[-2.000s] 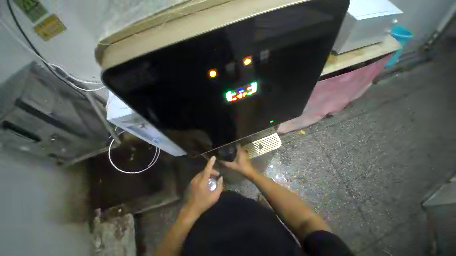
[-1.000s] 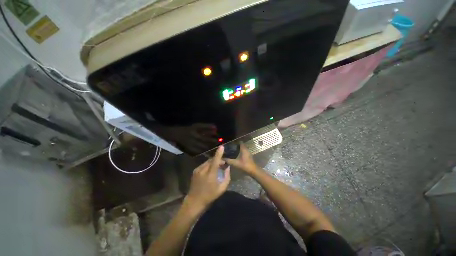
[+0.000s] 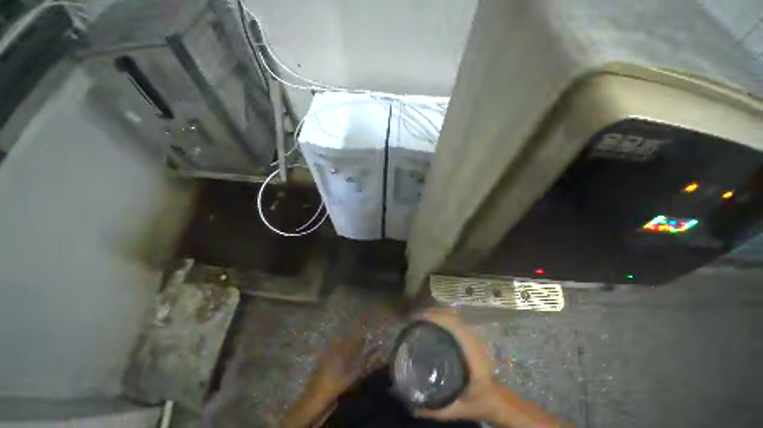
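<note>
My right hand (image 3: 470,376) is wrapped around a dark round bottle (image 3: 429,365), seen from above. Its top is grey and shiny; I cannot tell whether it is capped. My left hand (image 3: 336,368) is a blur to the left of the bottle, apart from it, and what it holds cannot be made out. The water dispenser (image 3: 577,226) stands at the right, with a black front, orange lights and a small coloured display. Its perforated drip tray (image 3: 494,292) lies beyond the bottle.
White boxes (image 3: 347,180) with thin white cables hang on the wall ahead. A grey metal cabinet (image 3: 188,100) stands at the left. A stained slab (image 3: 180,334) lies at the lower left beside a pale wall (image 3: 63,276). Grey speckled floor (image 3: 652,351) is at the lower right.
The view has turned left, so the dispenser now sits at the right. My right hand has brought the bottle out from under the dispenser. My left hand has moved away from the dispenser front.
</note>
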